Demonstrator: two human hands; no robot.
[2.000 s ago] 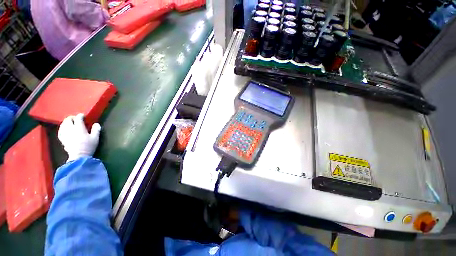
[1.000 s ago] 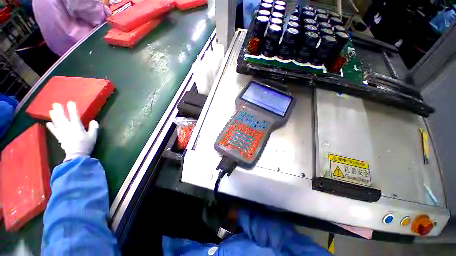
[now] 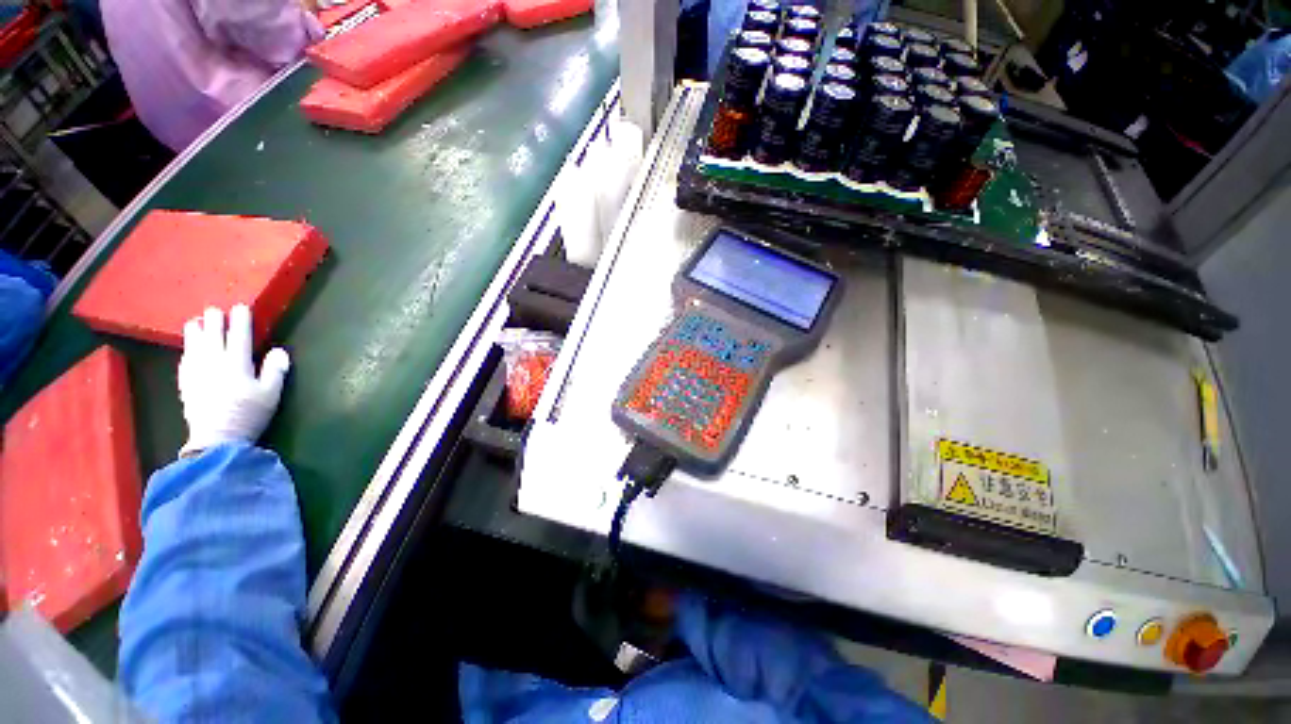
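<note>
A red foam pad point(image 3: 198, 269) lies flat on the green conveyor belt point(image 3: 382, 283). My left hand point(image 3: 231, 379), in a white glove, rests its fingertips against the pad's near edge. Its thumb is spread and it does not grip the pad. A second red pad point(image 3: 68, 488) lies nearer, left of my blue sleeve. My right sleeve shows at the bottom, below the machine's front edge. My right hand is lost in the dark there, and I cannot tell its state.
A handheld controller point(image 3: 729, 347) with a black cable lies on the silver machine point(image 3: 835, 424). A board with black capacitors point(image 3: 850, 120) stands behind it. More red pads point(image 3: 404, 43) lie along the belt. A person in pink point(image 3: 198, 64) is beyond it. Translucent plastic point(image 3: 64, 672) shows at lower left.
My left hand has shifted slightly right and down along the pad's near edge, its fingers closer together than a second ago. Translucent plastic has come further into view at lower left.
</note>
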